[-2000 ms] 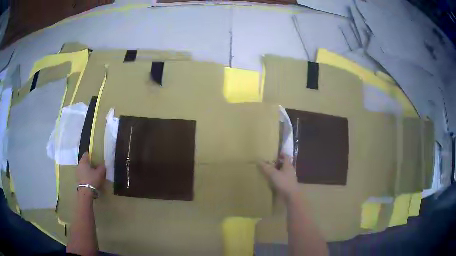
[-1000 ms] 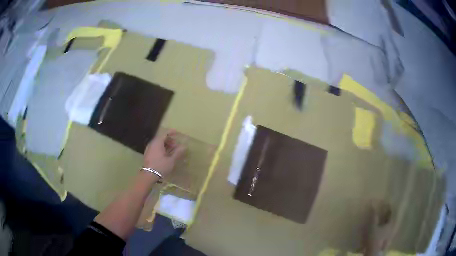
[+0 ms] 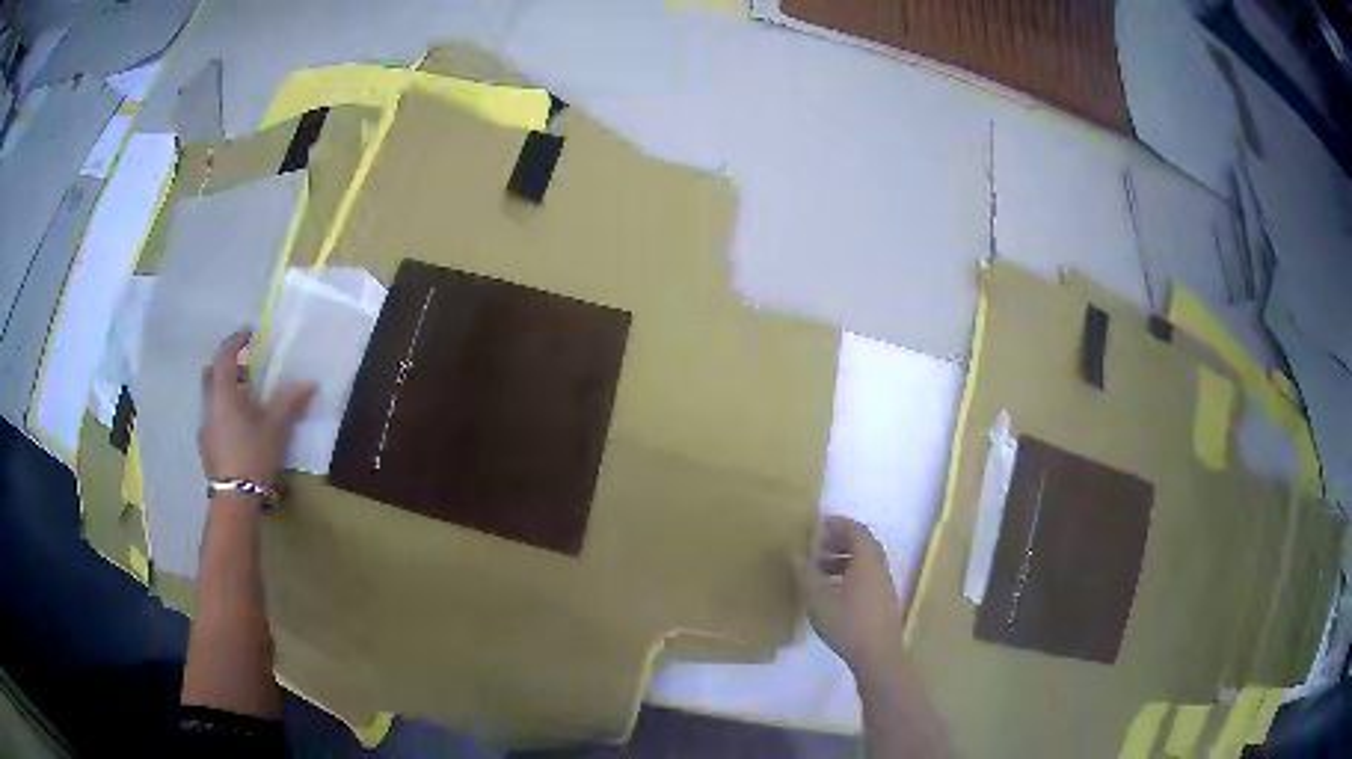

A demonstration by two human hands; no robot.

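Observation:
A large olive-tan panel (image 3: 712,445) with notched corners lies in front of me. It bears a dark brown pocket patch (image 3: 482,408) with a thin pale line, and a black tab (image 3: 535,166) near its top. A white flap (image 3: 319,356) shows left of the patch. My left hand (image 3: 249,423) is at the panel's left edge, fingers apart, by the white flap; whether it grips anything is unclear. My right hand (image 3: 853,578) has its fingers closed on the panel's right edge.
Another olive-tan panel (image 3: 949,630) with a brown patch (image 3: 1065,549) lies on the right, over stacked panels. A white sheet (image 3: 897,430) shows between the panels. A grey board (image 3: 223,297) lies at left. Brown sheets (image 3: 979,45) lie at the far side of the pale-covered table (image 3: 845,178).
The patched panel at left appears larger and nearer, and the right-hand panel sits farther right. My left hand has moved to the left edge; my right hand has moved from the right-hand stack to the panel's right edge.

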